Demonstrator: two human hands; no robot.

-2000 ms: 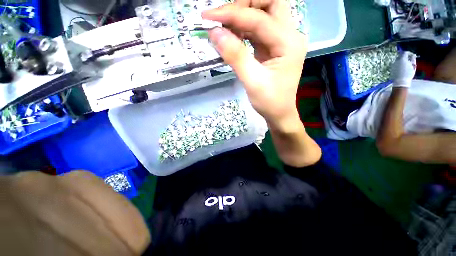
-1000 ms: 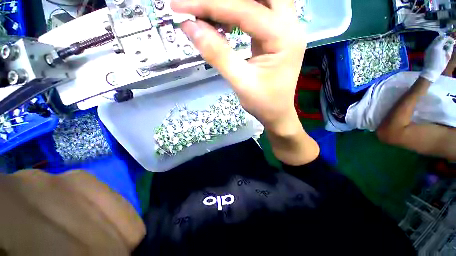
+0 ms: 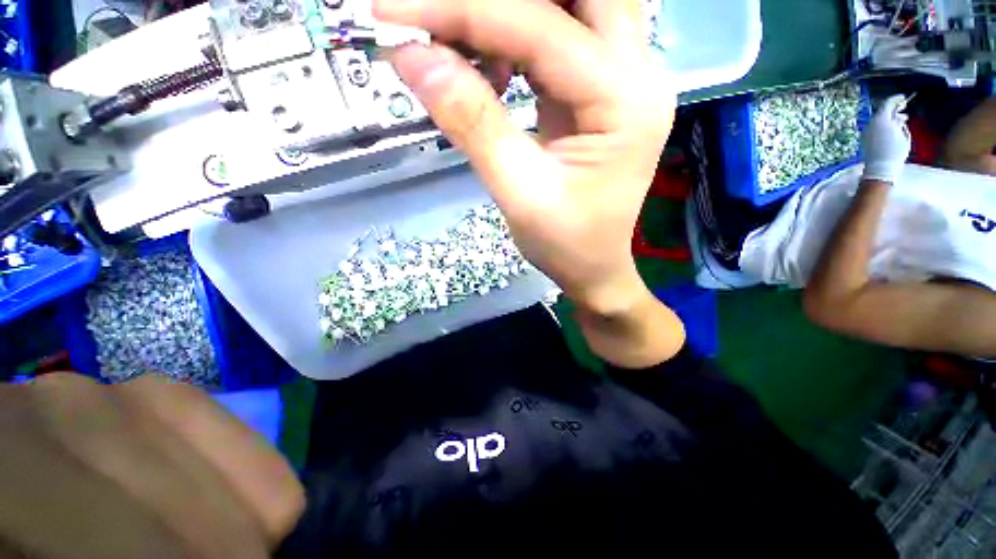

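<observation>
My right hand (image 3: 568, 142) is raised over the right part of the silver machine plate. Its thumb and index finger pinch a small white piece (image 3: 406, 37) with a thin stem pointing left, at the machine's metal blocks (image 3: 279, 87). Whether the piece touches the fixture is hidden or too small to tell. A large blurred hand, seemingly my left hand (image 3: 142, 470), is at the lower left, close to the camera; its fingertips and anything inside are hidden. A translucent tub (image 3: 257, 268) at my lap holds a heap of white pieces with green stems.
A second translucent tub (image 3: 721, 44) is on the dark green bench beyond my right hand. Blue bins stand at the left; one floor bin (image 3: 147, 317) is full of small pieces. At right, a person with a white glove (image 3: 887, 142) sits beside a filled blue bin (image 3: 743, 153).
The machine and lap tub have shifted left in view. My right hand has moved left in the picture, its pinch kept. The left floor bin's contents show more. The neighbour's gloved hand has moved.
</observation>
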